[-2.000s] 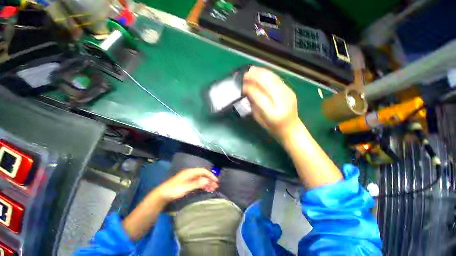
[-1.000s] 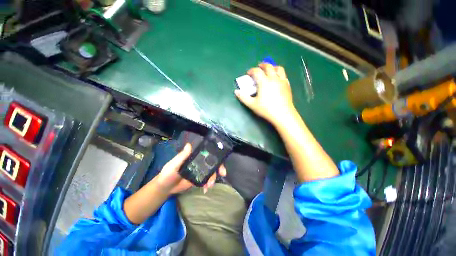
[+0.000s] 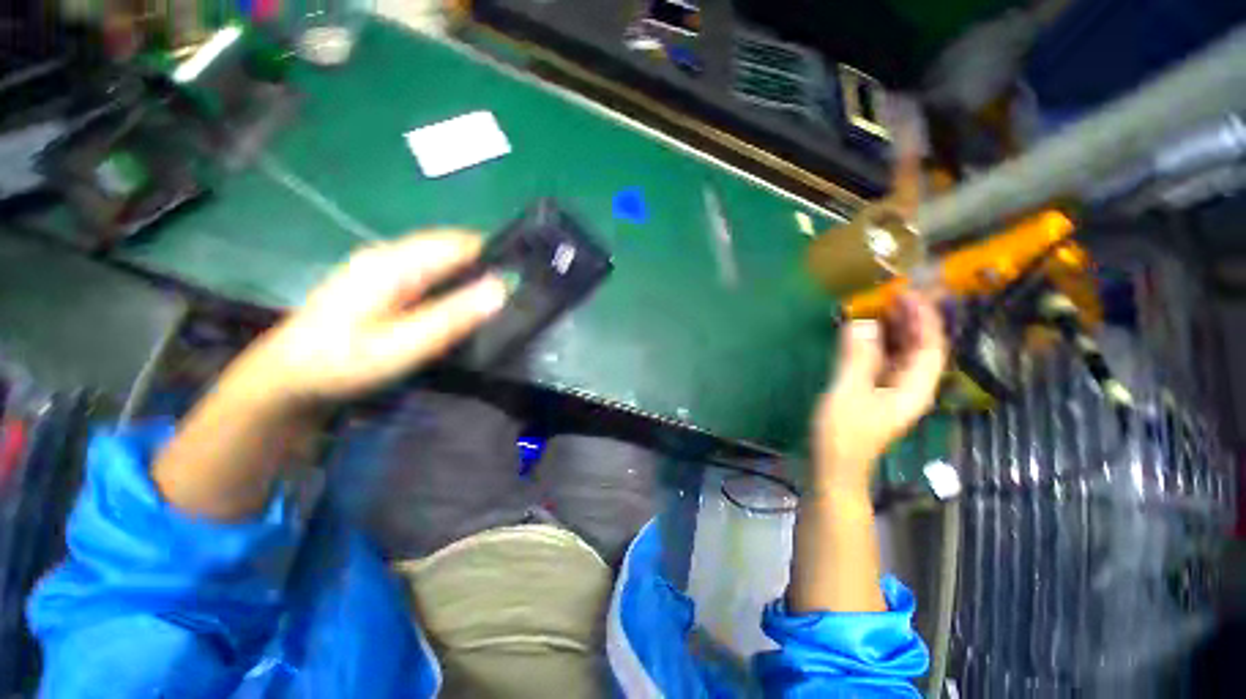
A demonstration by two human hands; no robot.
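Observation:
My left hand holds a black phone housing tilted over the front part of the green mat. The housing shows a small white patch near its upper end; my fingers cover its lower left part. My right hand is raised at the right, with its fingertips at the orange electric screwdriver; blur hides whether they grip it. A white rectangle lies flat on the mat. A blue pick lies right of it. Thin tweezers lie further right.
A brown cardboard tube stands beside the screwdriver. A long black parts tray runs along the back. A clear round cup is at the back left. A blurred dark fixture is at the left. Ribbed trays stand at the right.
My left hand has lifted the housing from over my lap to above the mat. My right hand has moved right, off the mat's middle. The white rectangle now lies on the mat.

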